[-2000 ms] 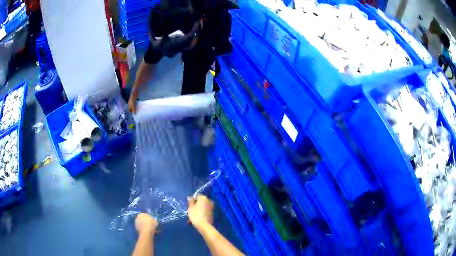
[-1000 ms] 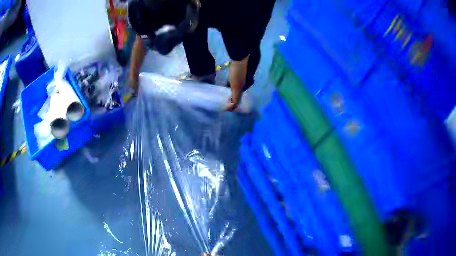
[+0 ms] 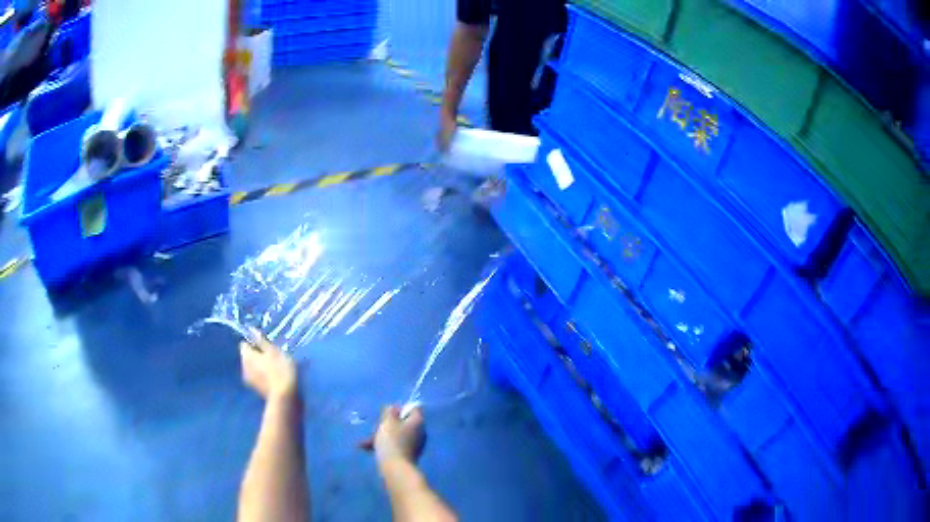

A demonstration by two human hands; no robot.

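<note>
A clear, shiny stretch film (image 3: 337,306) spreads between my hands and runs away from me, low beside the crates. My left hand (image 3: 267,369) is closed on its left edge, at the lower middle left. My right hand (image 3: 399,433) is closed on its right edge, nearer the crate stack. A whitish film roll (image 3: 495,148) is held by another person's hand at the upper middle. Its right end is hidden behind the crates. Tall stacked blue crates (image 3: 622,163) stand on the right.
A green crate (image 3: 775,82) sits high in the stack. A blue crate (image 3: 51,219) with grey-white tubes stands at the left, beside another crate with scraps. Yellow-black tape (image 3: 337,181) crosses the floor. More blue crates (image 3: 324,31) are stacked behind.
The other person and the roll have moved right, partly behind the crate stack. Both my hands are now visible on the film. My view has tilted, and the film's near end shows higher up.
</note>
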